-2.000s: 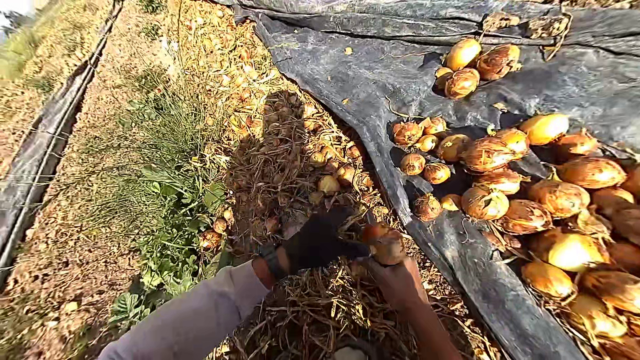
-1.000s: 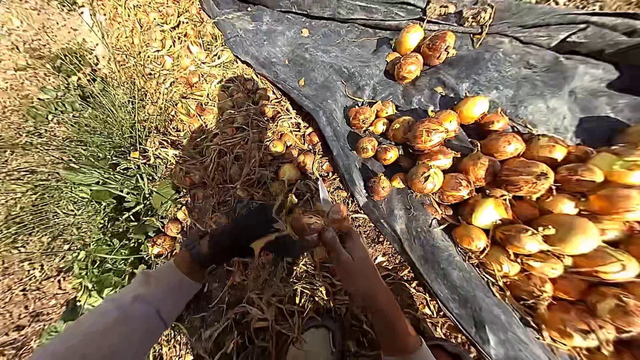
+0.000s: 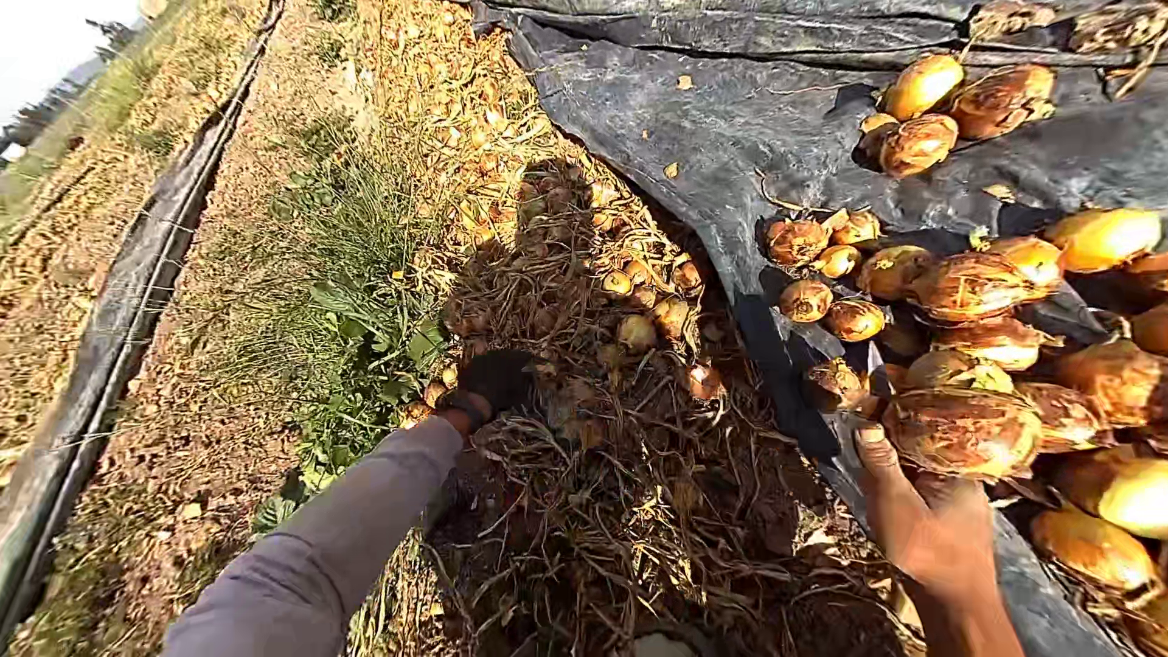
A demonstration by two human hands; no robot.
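Note:
Black-gloved, my left hand (image 3: 497, 379) reaches down to the dry onion tops (image 3: 547, 319) on the ground; its fingers are too dark to make out. At the edge of the dark plastic sheet (image 3: 712, 137), my bare right hand (image 3: 931, 520) has its thumb beside a large brown onion (image 3: 963, 433), its fingers partly hidden beneath it. A narrow, pale blade, apparently of a knife (image 3: 876, 365), points up just above the thumb. Around this hand lies a pile of onions (image 3: 1109, 379) with dry skins.
More onions (image 3: 637, 333) lie among the withered tops between my hands. Green weeds (image 3: 356, 365) grow left of the row. A small group of onions (image 3: 920, 144) sits farther up the sheet. Another dark strip of sheeting (image 3: 137, 292) runs along the far left.
My hands were together at an onion in both earlier frames; now they are apart. The right has moved right to the pile on the sheet, the left to the dry tops.

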